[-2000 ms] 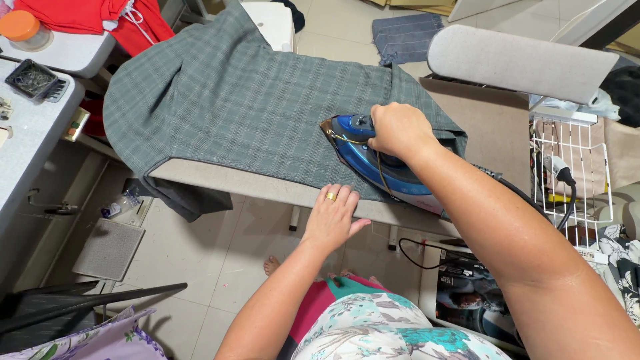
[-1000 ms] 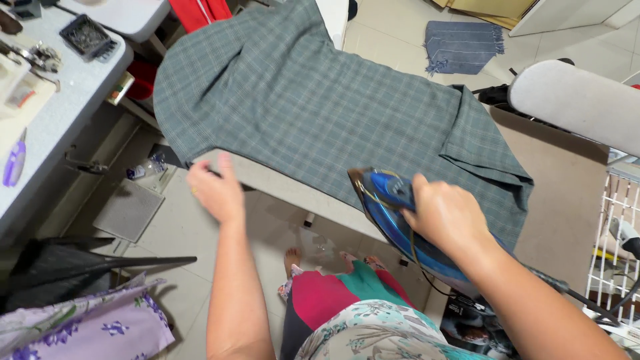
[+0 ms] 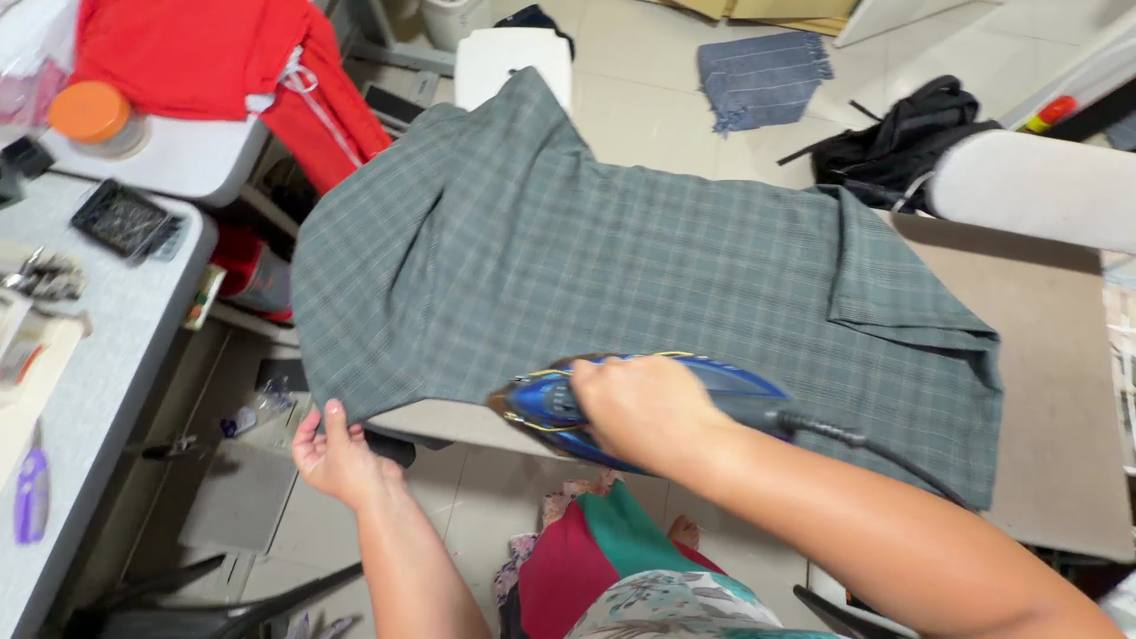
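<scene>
A grey-green plaid garment (image 3: pixel 639 257) lies over an ironing board (image 3: pixel 479 428), its left part draping past the board's narrow end and a folded flap at its right. My right hand (image 3: pixel 643 408) grips the handle of a blue steam iron (image 3: pixel 745 380), which lies across the garment's near edge and the board's edge, tip to the left. My left hand (image 3: pixel 342 457) pinches the garment's lower left corner between thumb and fingers. From the iron's rear a dark cord (image 3: pixel 887 457) runs to the right, passing behind my right forearm.
On the left, a grey-white table (image 3: pixel 169 209) bears a black tray of pins (image 3: pixel 124 217) and a purple-handled tool (image 3: pixel 33 497). Red clothing (image 3: pixel 204 53) and an orange-lidded jar (image 3: pixel 93 115) are behind it. A sleeve board (image 3: pixel 1038 186) juts in at right; a black backpack (image 3: pixel 905 142) lies beyond.
My left hand has moved left from the board's edge to the garment's left corner and taken hold there. The iron in my right hand has moved left along the near edge.
</scene>
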